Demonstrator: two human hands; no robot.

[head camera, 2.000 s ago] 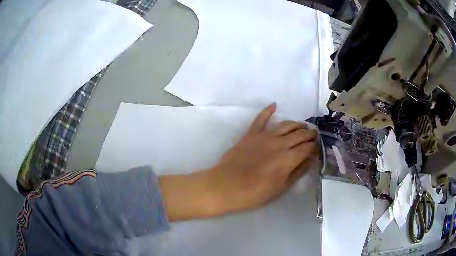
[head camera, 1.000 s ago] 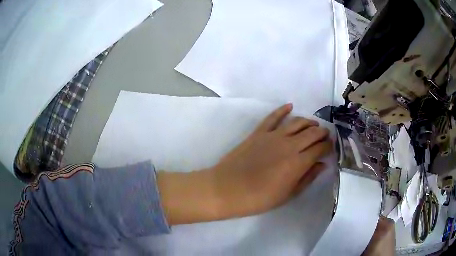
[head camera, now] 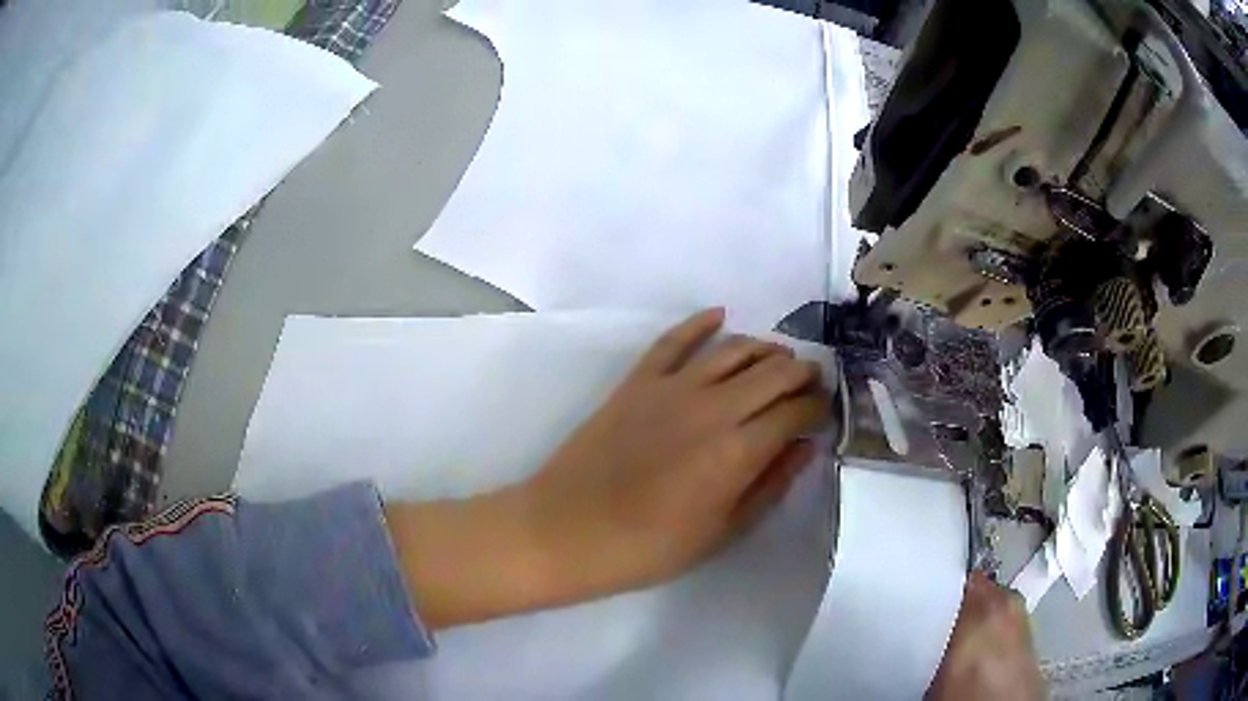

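Note:
My left hand (head camera: 643, 473) lies palm down on a white shirt panel (head camera: 383, 397), thumb apart, fingertips beside the shiny metal folder (head camera: 883, 411) and just in front of the dark presser foot area (head camera: 862, 329). Another white panel (head camera: 657, 151) lies behind, with a curved left side and a band along its right edge. A white strip (head camera: 890, 575) runs from the folder towards the front edge. My right hand (head camera: 992, 637) is at the strip's right side, cut off by the bottom of the picture; its fingertips are hidden and its grip is unclear.
The cream machine head (head camera: 958, 260) overhangs at the right. Scissors (head camera: 1143, 562) with brass-olive handles and white scraps (head camera: 1081, 520) lie right of it. More white panels (head camera: 123, 206) lie at the left over plaid cloth (head camera: 158, 397). Grey table (head camera: 356, 206) shows between the panels.
My right hand, absent two seconds ago, now shows at the bottom right beside the strip. The strip's left edge now curves. The view has shifted; my left hand stays palm down by the folder.

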